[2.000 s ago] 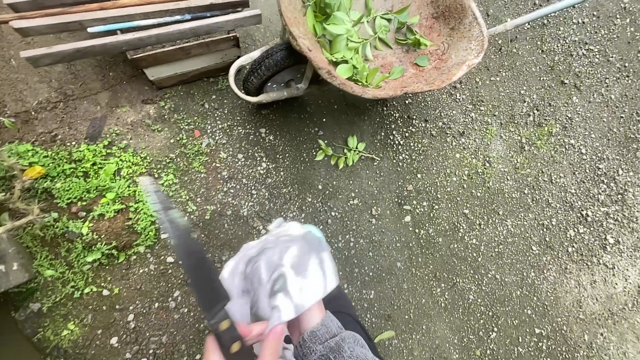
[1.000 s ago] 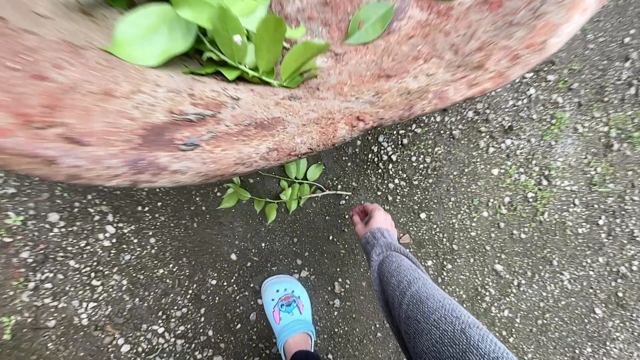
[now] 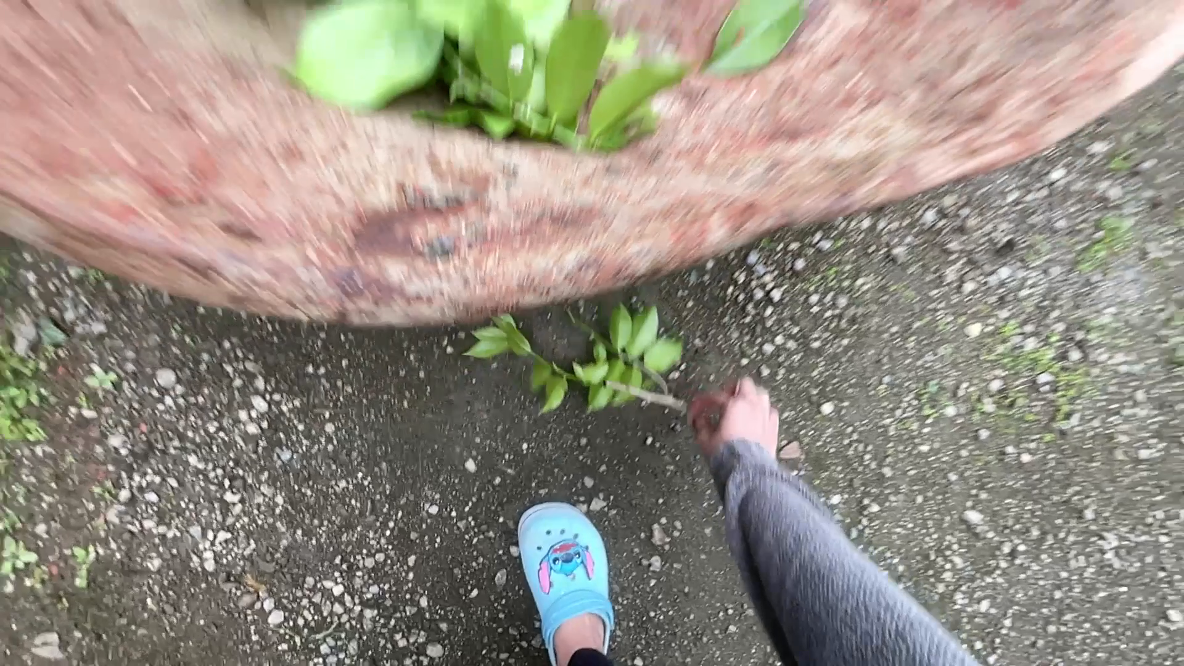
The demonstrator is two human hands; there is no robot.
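My right hand (image 3: 735, 416), in a grey knitted sleeve, is low over the gravel with its fingers closed on the bare stem end of a leafy green twig (image 3: 610, 365). The twig points left from my fingers, its leaves just below the rim of a rusty wheelbarrow tray (image 3: 444, 250). Inside the tray, green leafy cuttings (image 3: 518, 74) lie at the top of the view, blurred. My left hand is out of view.
A foot in a light blue clog (image 3: 564, 564) with a cartoon charm stands on the gravel ground (image 3: 388, 518) below the twig. Small green weeds (image 3: 18, 398) grow at the left edge. The wheelbarrow tray spans the top.
My right hand has reached the twig's stem and closed on it; a second ago it was just right of it. The knife and whitish cloth seen two seconds ago are out of view.
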